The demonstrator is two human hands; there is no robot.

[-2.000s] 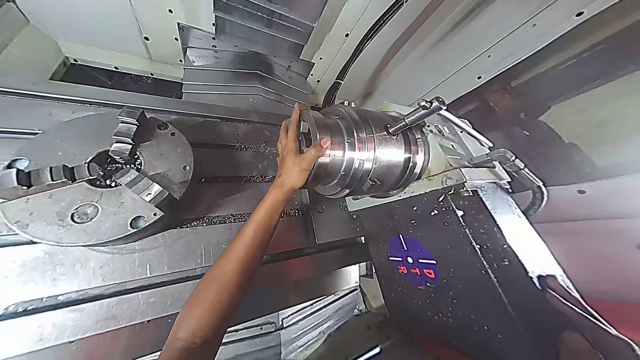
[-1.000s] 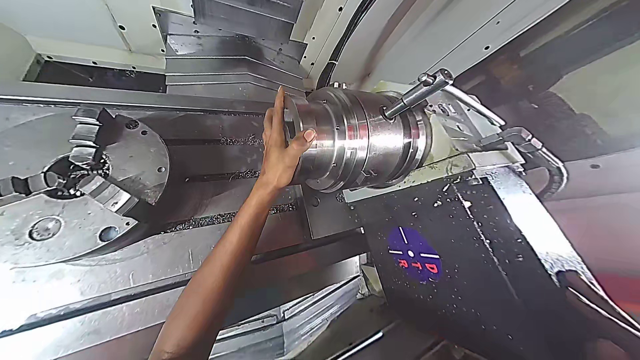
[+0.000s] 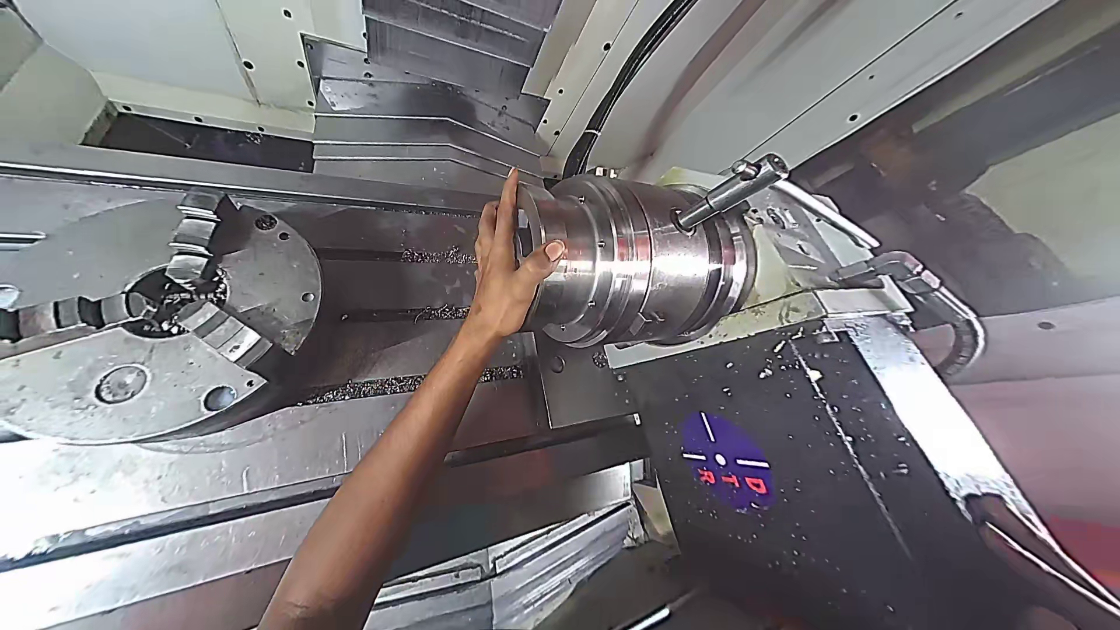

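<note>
My left hand (image 3: 512, 271) grips the left end of a stepped, shiny metal cylinder (image 3: 687, 267). Its thumb presses on the outer surface near the end, while the fingers reach over the end face, one pointing up. The fingertips at the far side are partly hidden. A metal bar with a cross-piece at its top (image 3: 739, 191) stands slanted in a hole in the cylinder's upper side. To the left of the hand, apart from it, lies a round three-jaw chuck (image 3: 284, 289). My right hand cannot be seen.
Metal chips lie in the slots of the machine table (image 3: 394, 284). Stepped metal way covers (image 3: 420, 131) rise behind it. A dark housing (image 3: 744, 385) bearing a purple round mark stands at the lower right, with a metal-sheathed hose (image 3: 958, 319) above it.
</note>
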